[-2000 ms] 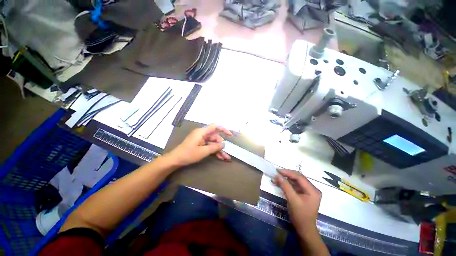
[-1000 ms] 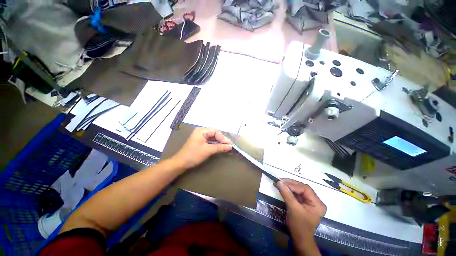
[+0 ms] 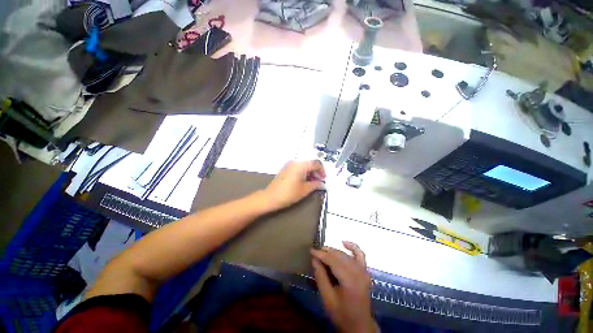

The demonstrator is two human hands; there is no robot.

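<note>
A brown-grey fabric panel (image 3: pixel 266 237) lies flat at the table's front edge. A narrow strip (image 3: pixel 322 218), dark with a pale edge, lies along the panel's right edge. My left hand (image 3: pixel 296 185) pinches the strip's far end, just in front of the presser foot area (image 3: pixel 354 170). My right hand (image 3: pixel 341 273) has its fingertips on the strip's near end at the panel's right corner. The fingertips partly hide both ends of the strip.
The white sewing machine head (image 3: pixel 416 110) stands at the right. Yellow thread snips (image 3: pixel 455 240) lie right of the needle. Pale strips (image 3: pixel 170 159), a dark strip (image 3: pixel 218 146) and a panel stack (image 3: pixel 188 81) lie at upper left. A blue crate (image 3: pixel 39 260) is at lower left.
The strip, earlier held slanting between my hands over the panel, now lies along its right edge. My right hand has moved left and down in view; my left hand is closer to the needle.
</note>
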